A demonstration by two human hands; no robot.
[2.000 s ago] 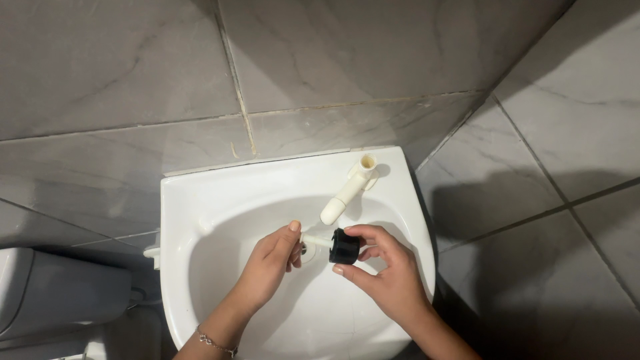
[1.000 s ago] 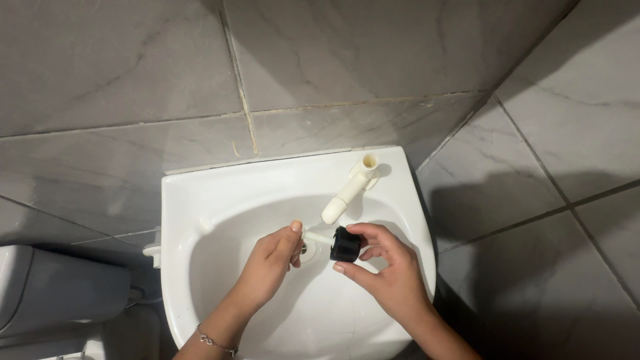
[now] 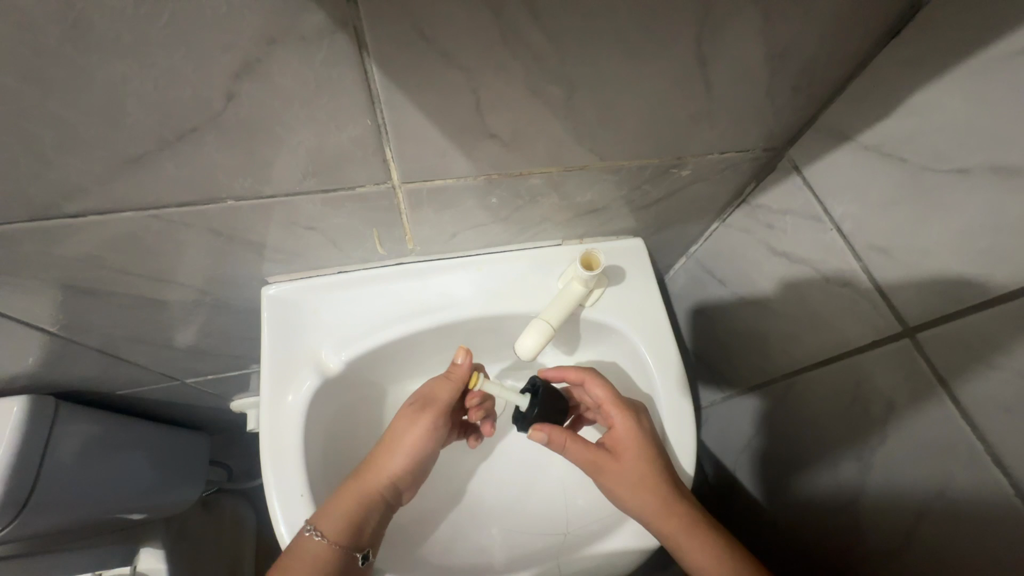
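Note:
My right hand grips a black plastic knob between thumb and fingers. Out of the knob's left side sticks a cream plastic stem with a yellowish ring at its far end. My left hand, with a chain bracelet at the wrist, is at that ringed end; whether its fingers pinch the stem cannot be made out. Both hands are over the basin of a white ceramic sink. Just above them, a cream plastic faucet body stands on the sink's back right corner, its round top opening uncovered.
Grey marbled wall tiles rise behind the sink, and more tiles lie at the right. A toilet tank stands at the lower left. A small white fitting projects from the sink's left side.
My left thumb has shifted off the stem's end, so the yellowish ring now shows. The knob stays in my right hand, turned slightly.

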